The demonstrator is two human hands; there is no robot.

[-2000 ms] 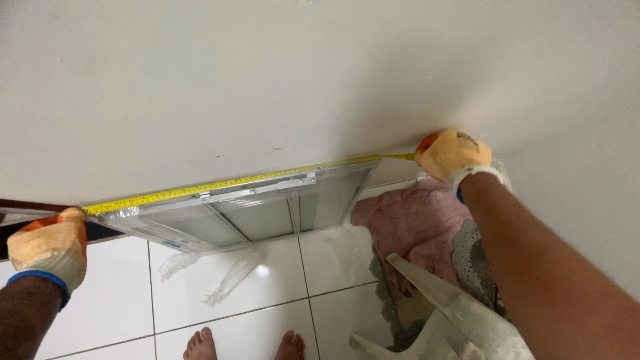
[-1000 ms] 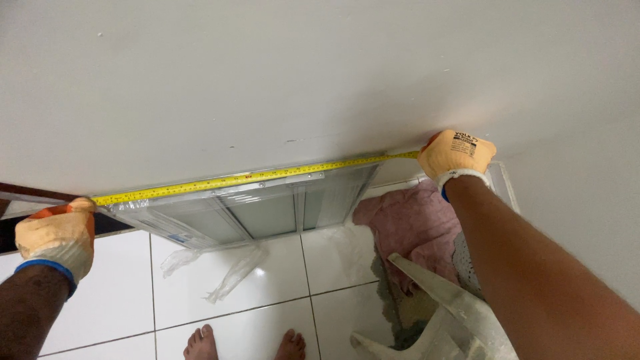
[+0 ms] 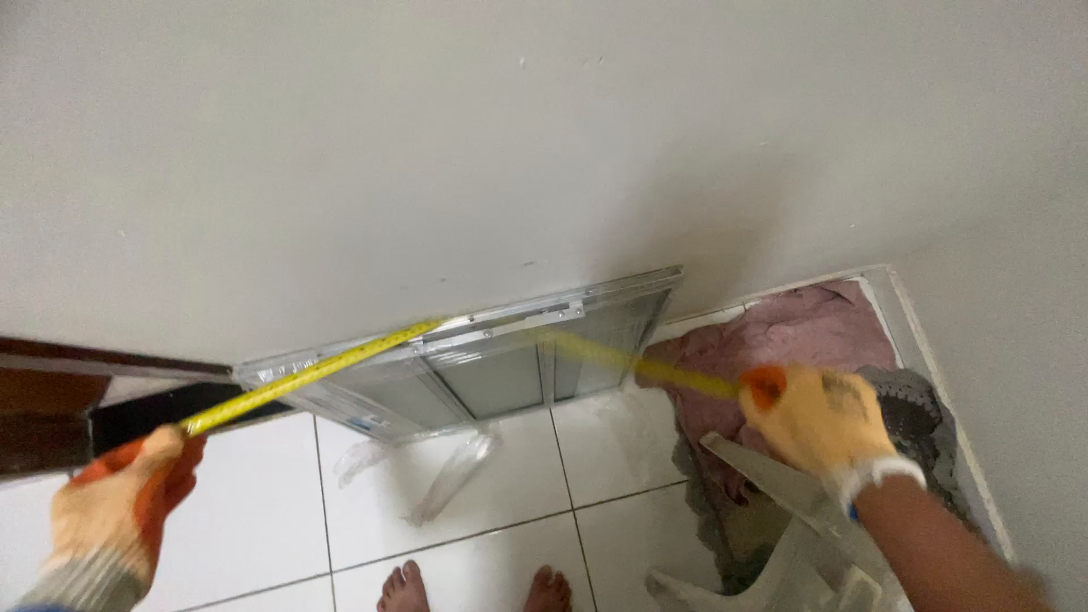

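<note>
My left hand (image 3: 127, 501), in a cream and orange work glove, pinches one end of a yellow measuring tape blade (image 3: 314, 372) at the left. My right hand (image 3: 812, 416), gloved alike, grips the other part of the blade at the right; whether it holds the tape's case is hidden. Between my hands the blade bends and sags, blurred on the right, in front of a framed glass panel (image 3: 493, 382). Clear plastic film wraps this panel, which leans against the pale wall (image 3: 425, 153). A metal fitting (image 3: 535, 320) lies along its top edge.
White floor tiles (image 3: 450, 544) lie below, with my bare feet on them. Loose plastic film (image 3: 455, 480) hangs at the panel's foot. At the right are a pink cloth (image 3: 807, 327), a grey patterned cloth (image 3: 905, 408) and a pale plastic stool or chair (image 3: 799, 544). Dark brown wood (image 3: 42, 416) stands at the left.
Both hands have come down from the panel's top edge, away from the wall. The blade, straight and taut along that edge before, now bends between them.
</note>
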